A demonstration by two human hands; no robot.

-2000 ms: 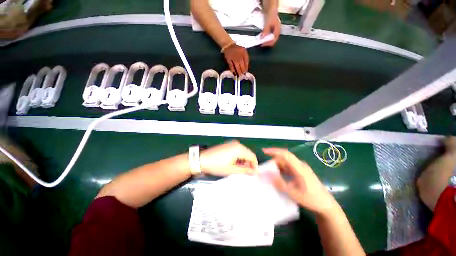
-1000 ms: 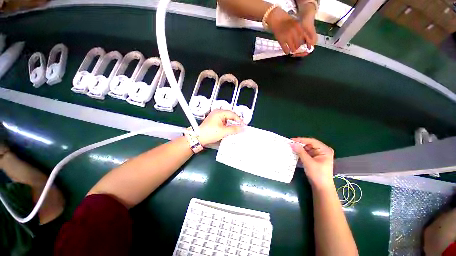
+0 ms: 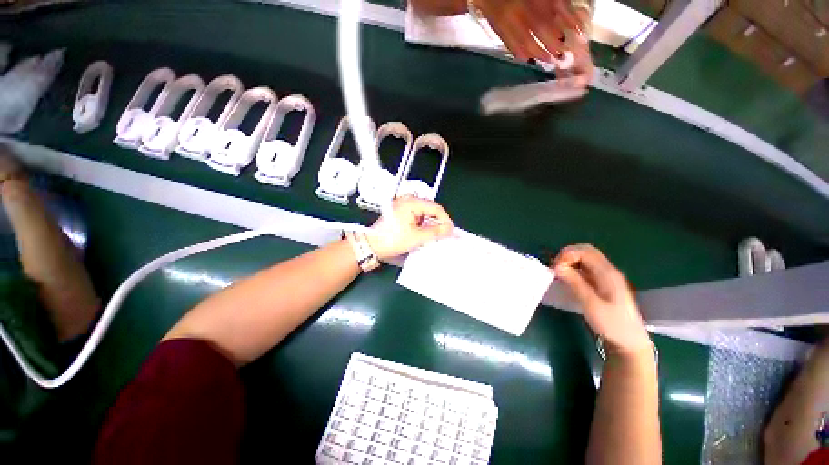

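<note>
A white label sheet [image 3: 477, 280] is held above the near rail, its print washed out. My left hand [image 3: 414, 227] grips its upper left corner between thumb and fingers. My right hand [image 3: 595, 286] has its fingertips pinched at the sheet's upper right corner; whether a label is between them cannot be told. A thick stack of label sheets [image 3: 409, 413] with a dark printed grid lies flat on the green bench nearer me. White looped plastic housings [image 3: 284, 150] lie in a row on the belt; the nearest one is partly hidden behind my left hand.
A white hose [image 3: 350, 73] arches over the belt and bench. Another worker's hands [image 3: 536, 32] hold a white strip across the dark green conveyor belt [image 3: 582, 191]. A metal post [image 3: 727, 295] and bubble wrap [image 3: 750, 400] are at right. Other people's arms show at both sides.
Since one second ago, the housings show farther left and my right hand has shifted right with its fingertips at the sheet's corner. Earlier, both hands were over the stack; the sheet is now away from it.
</note>
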